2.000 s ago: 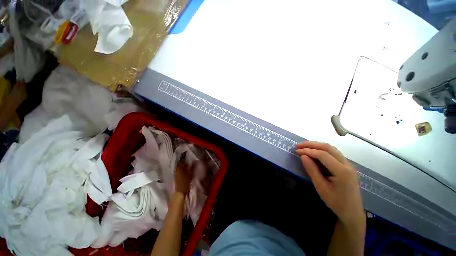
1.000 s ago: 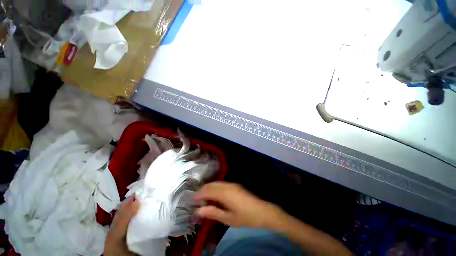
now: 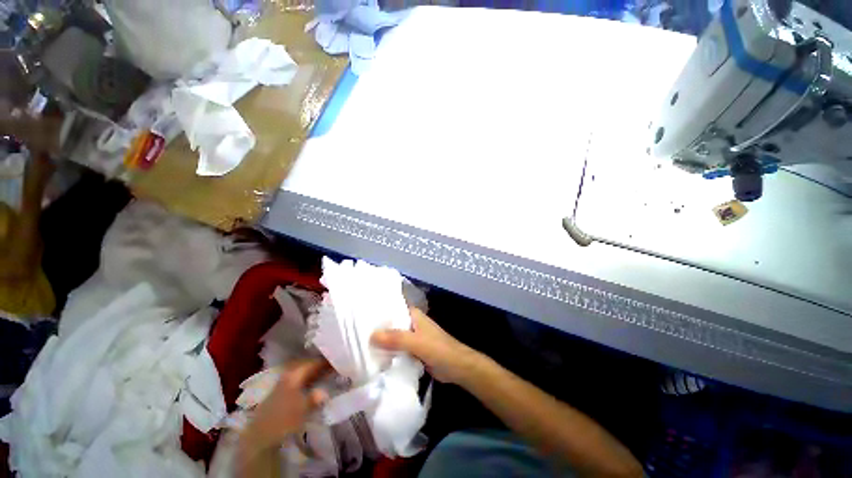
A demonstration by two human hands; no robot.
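Note:
A bundle of white cut pieces [image 3: 360, 313] is fanned out above the red basket [image 3: 245, 322]. My right hand [image 3: 425, 345] grips the bundle at its right side, fingers over the cloth. My left hand [image 3: 290, 406] is blurred, just left of the bundle's lower part; its fingers are partly curled and I cannot tell if they touch or hold cloth. More white and pale strips lie in the basket under my hands. The bundle hides much of the basket's right side.
A large heap of white pieces [image 3: 103, 392] lies left of the basket. The white sewing table with its grey ruler edge [image 3: 486, 271] is ahead. The sewing machine head [image 3: 738, 93] is at upper right. White cloth [image 3: 220, 121] lies on a brown surface. A person's arm shows far left.
My right hand has gone from the table edge to the basket and taken hold of the bundle. The bundle, earlier in my left hand inside the basket, is higher and further right. The view has shifted.

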